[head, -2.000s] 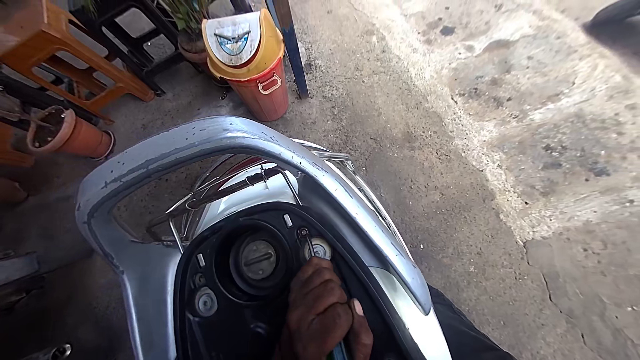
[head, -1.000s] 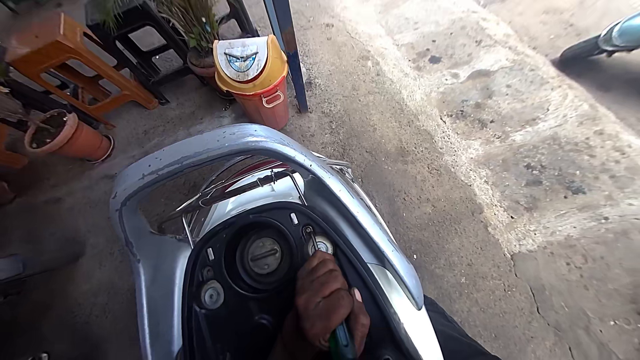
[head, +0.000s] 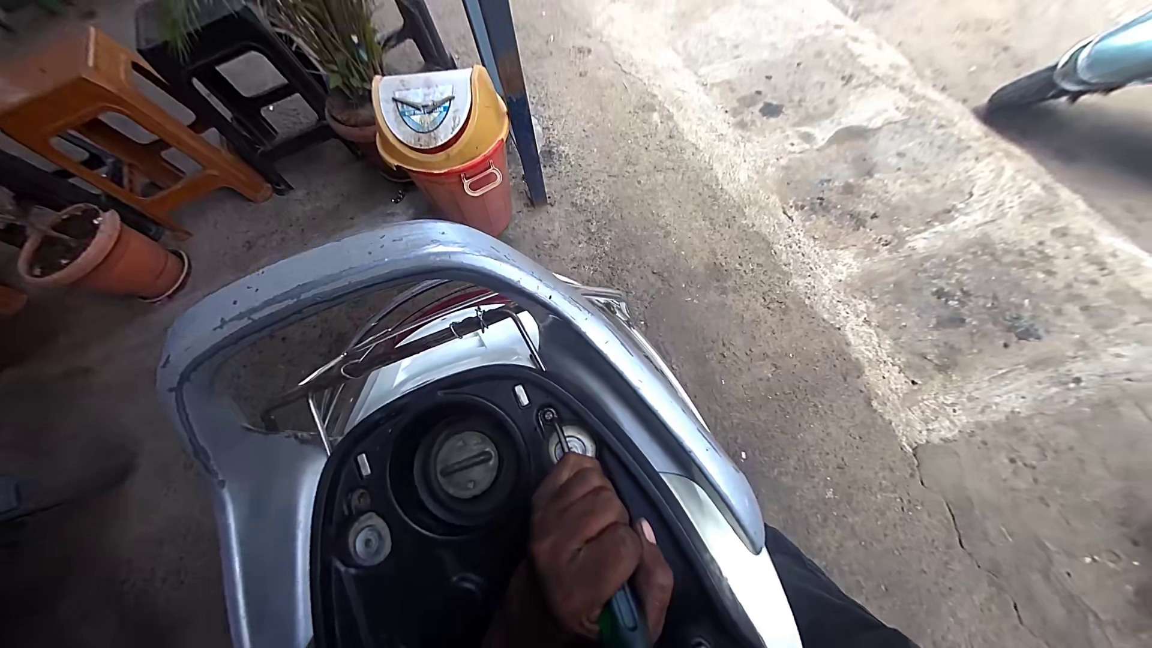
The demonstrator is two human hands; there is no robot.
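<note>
My left hand (head: 589,544) is closed around a screwdriver with a thin metal shaft and a green and dark handle (head: 621,621). The shaft's tip is at a small screw recess (head: 548,417) in the black plastic underseat panel (head: 450,576) of a scooter. Just right of the tip is a round metal mount (head: 572,444), partly covered by the shaft and fingers. A round fuel cap (head: 465,463) sits in its well to the left of my hand, and a second round mount (head: 369,539) lies farther left. My right hand is out of view.
A silver grab rail (head: 432,243) curves around the panel's far end, above a metal carrier frame (head: 333,378). Beyond stand a red and yellow bin (head: 468,189), a blue post (head: 517,99), an orange stool (head: 99,108) and a potted plant (head: 135,256). A vehicle wheel (head: 1026,88) is at upper right.
My left hand stays closed on the screwdriver at the same recess. More of the green handle shows than two seconds ago. The view has shifted somewhat.
</note>
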